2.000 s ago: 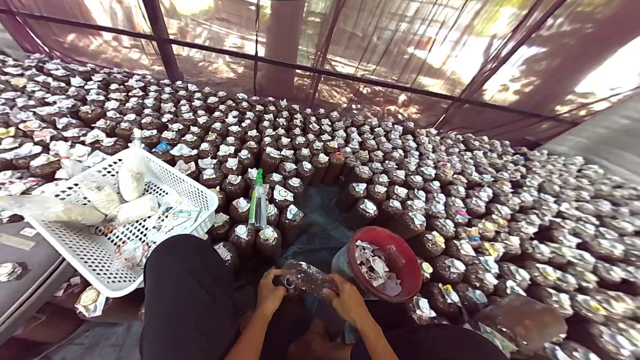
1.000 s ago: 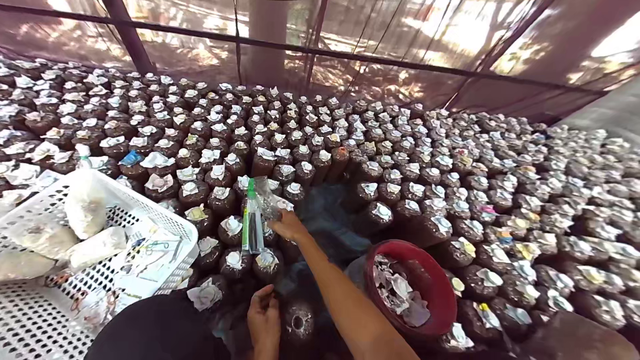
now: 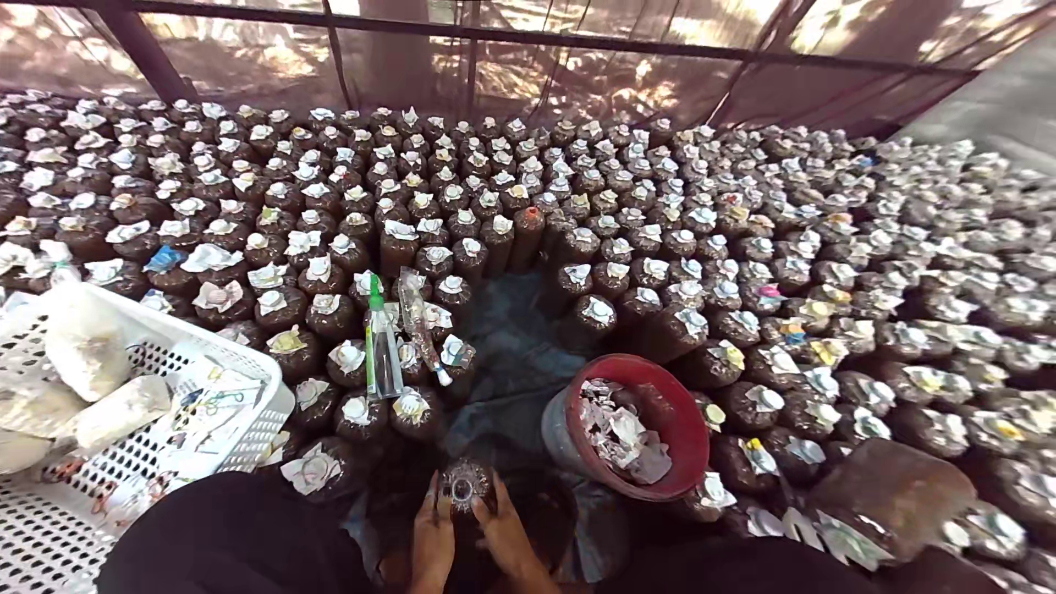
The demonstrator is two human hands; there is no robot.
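Note:
My left hand [image 3: 436, 524] and my right hand [image 3: 502, 520] cup the two sides of an upright substrate bag [image 3: 466, 488] whose open neck ring faces up, with no paper on it. Ahead and to the left, a clear spray bottle [image 3: 383, 346] with a green cap lies on the paper-plugged bags, beside a narrow clear plastic bag or tube [image 3: 421, 326] with a white end. Right of my hands stands a bucket [image 3: 703, 429] with a red inside, holding torn paper pieces [image 3: 619, 433].
A white perforated plastic basket [image 3: 268, 371] at the left holds pale filled bags [image 3: 87, 342] and printed paper. Rows of brown bags with paper plugs [image 3: 470, 256] surround my legs. A dark sheet [image 3: 516, 338] lies between the rows. Netting [image 3: 528, 82] rises behind.
My right hand has come back from beside the spray bottle to the bag between my legs. The narrow clear item now lies released beside the bottle.

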